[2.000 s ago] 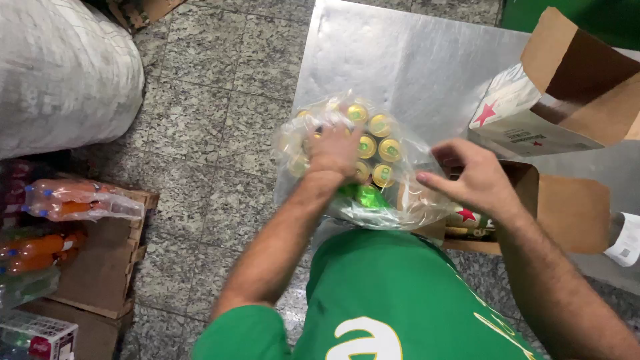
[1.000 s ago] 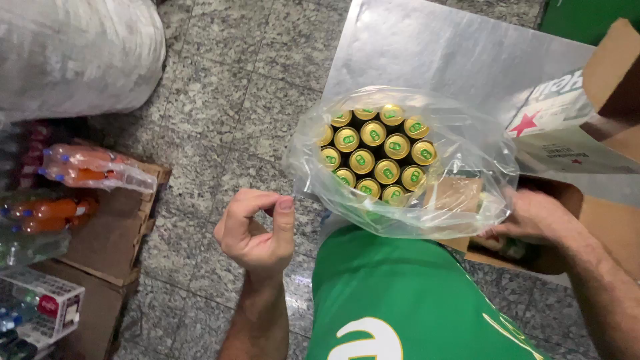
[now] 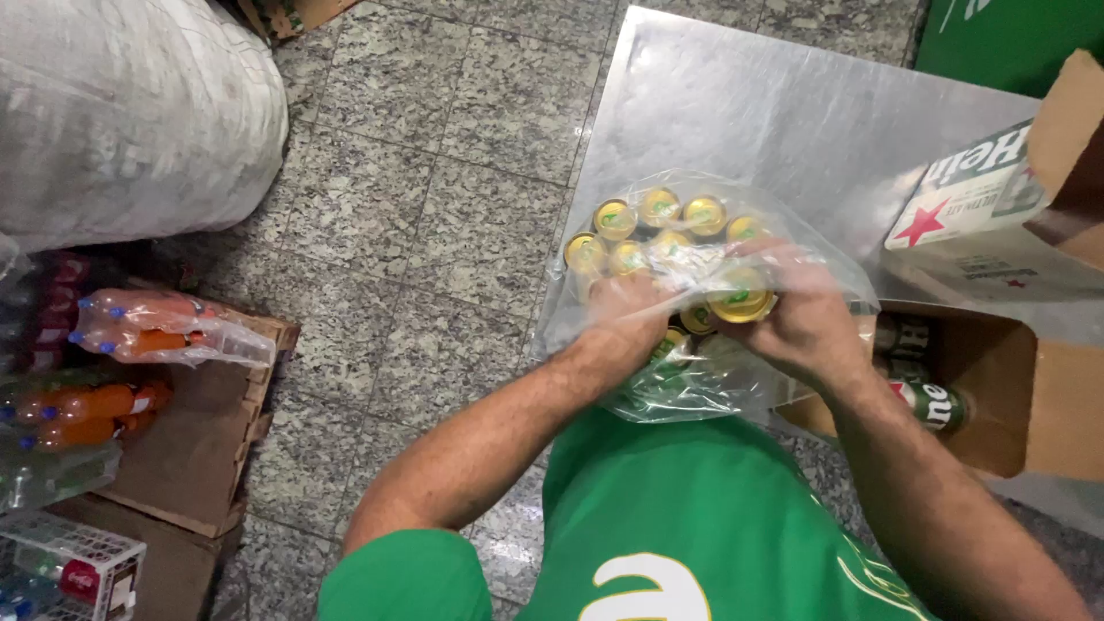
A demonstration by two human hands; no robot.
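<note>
A clear plastic bag point(image 3: 811, 224) sits open at the near edge of the metal table point(image 3: 690, 95), with several gold-topped drink cans point(image 3: 660, 207) standing upright in it. My right hand point(image 3: 798, 310) is shut on one can point(image 3: 740, 296), raised above the others at the bag's right side. Over the cans at the left lies my left hand point(image 3: 634, 310), its fingers partly hidden by blurred plastic; what it grips cannot be told. To the right, an open cardboard box point(image 3: 992, 388) holds green-and-white beer cans point(image 3: 936, 405) lying on their sides.
Another open beer carton point(image 3: 966, 207) stands at the table's right. A big white sack point(image 3: 129, 121) fills the upper left. Bottles of orange drink in plastic wrap point(image 3: 142, 328) rest by a wooden pallet point(image 3: 207, 431) at the left, above a white crate point(image 3: 78, 552). Granite-like floor tiles point(image 3: 379, 198) lie between.
My right hand has moved left from the cardboard box to the bag and now holds a can. My left hand, which was off the bag with fingers curled, is now over the cans.
</note>
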